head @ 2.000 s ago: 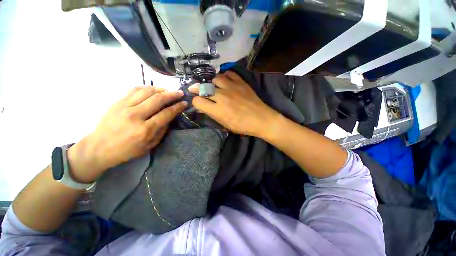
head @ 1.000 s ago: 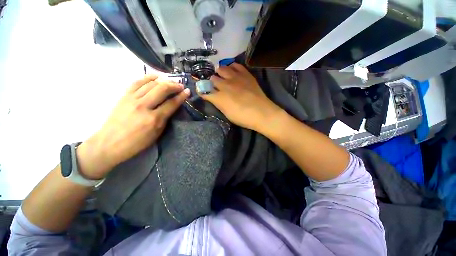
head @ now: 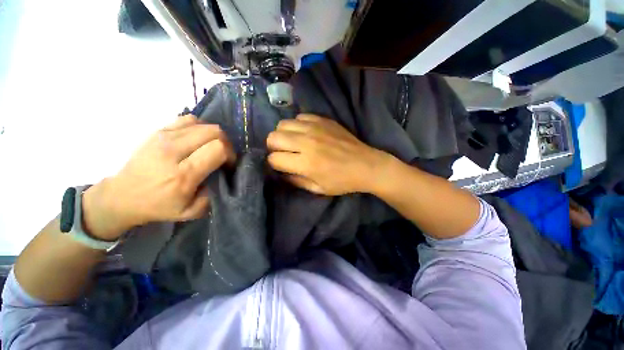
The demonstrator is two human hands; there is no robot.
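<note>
The dark grey garment piece (head: pixel 236 232) lies bunched under the sewing machine head (head: pixel 315 27) and over my lap. A topstitched seam (head: pixel 245 119), a thin yellowish line, runs from the presser foot area (head: pixel 248 83) toward me between my hands. The round metal tension dial with its pale knob (head: pixel 279 92) sits just above the cloth. My left hand (head: pixel 174 171) grips the cloth left of the seam with curled fingers. My right hand (head: pixel 321 156) grips the cloth right of the seam, fingers curled. Fingertips of both are partly hidden in the folds.
Small cut parts (head: pixel 503 137) lie right of the machine, beside an accessory tray (head: pixel 549 131) at the table's right edge. Blue cloth (head: pixel 537 208) and dark grey garments (head: pixel 554 273) are below it. Part of another person's hand (head: pixel 580 215) shows at far right. The white table (head: pixel 68 123) is left.
Both hands have moved back from the needle area toward me and now bunch the cloth. A straight length of seam now shows below the presser foot. Another person's hand has appeared at right.
</note>
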